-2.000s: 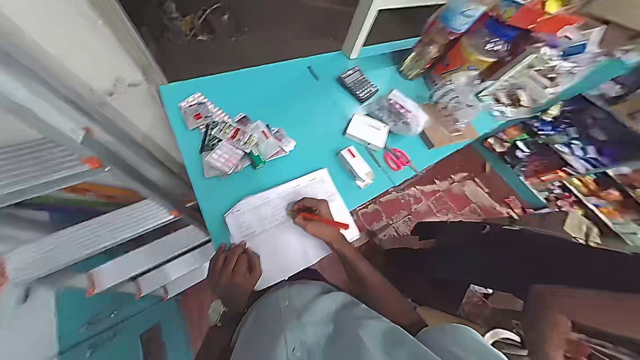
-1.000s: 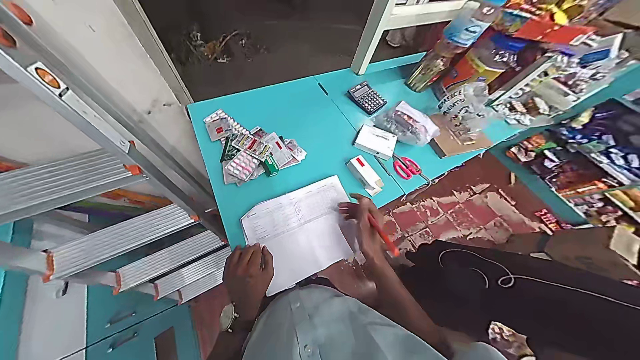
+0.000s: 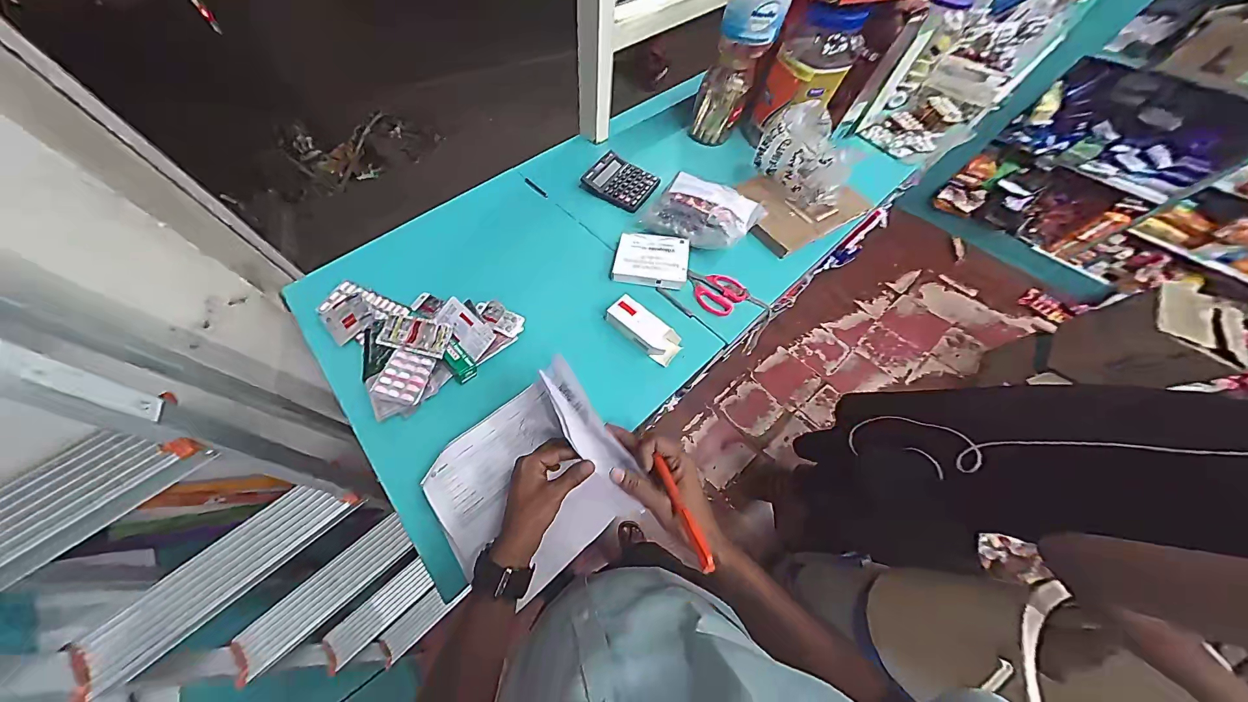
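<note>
My left hand (image 3: 538,494), with a dark watch at the wrist, pinches the middle of the paper sheets (image 3: 480,470) at the counter's near edge. My right hand (image 3: 673,483) grips the lifted right side of a sheet and also holds an orange pen (image 3: 684,515), which points down toward me. The raised sheet stands bent between both hands. Beyond the papers, to the left, lies a pile of tablet blister packs (image 3: 409,366). A small white carton (image 3: 643,330) with an opened end lies ahead of my right hand.
On the turquoise counter (image 3: 458,253) are a calculator (image 3: 620,181), a flat white box (image 3: 650,259), pink-handled scissors (image 3: 720,294), a filled plastic bag (image 3: 704,210) and bottles (image 3: 731,83). An aluminium ladder (image 3: 205,575) stands left. A person in dark clothing (image 3: 975,468) is close at right.
My right hand has gone from writing on the page to gripping the sheet's side, which is now lifted and bent. My left hand has moved from the near edge onto the paper.
</note>
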